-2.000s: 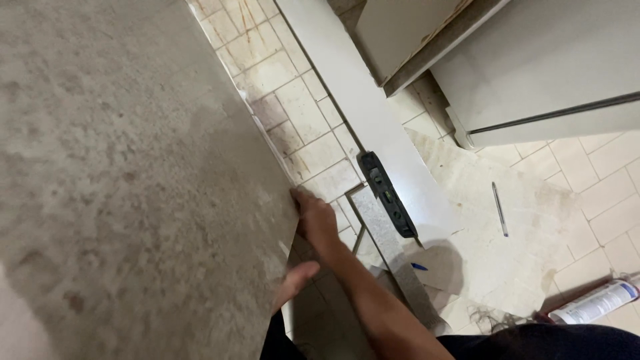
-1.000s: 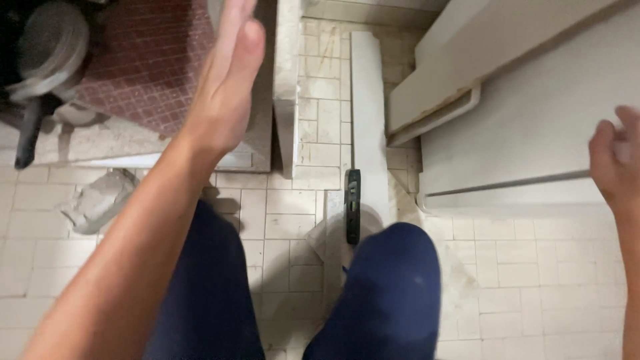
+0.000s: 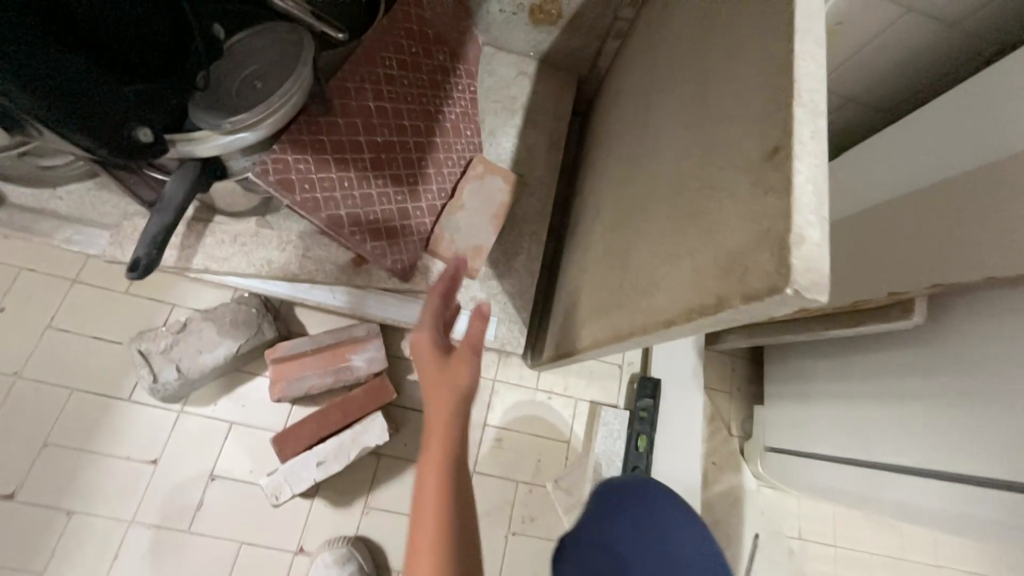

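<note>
My left hand (image 3: 450,344) reaches forward with thumb and fingers apart. Its fingertips are at the lower end of a flat, pale orange tile or brick piece (image 3: 474,210); whether they touch it is unclear. That piece lies on a stone ledge (image 3: 516,104), beside a dark red sheet with a diamond grid (image 3: 376,152). Right of the ledge a large stone-like slab (image 3: 680,176) stands on edge, tilted. My right hand is out of view.
Several brick pieces (image 3: 324,368) and a mortar-covered lump (image 3: 204,348) lie on the tiled floor. A pressure cooker (image 3: 252,80) projects its handle over the ledge. A spirit level (image 3: 642,424) lies beside a white board (image 3: 676,416). White cabinet panels (image 3: 888,384) stand at right.
My left hand, raised at upper left a second ago, is now low at the ledge by the pale piece. My right hand has left the view. The view has swung left.
</note>
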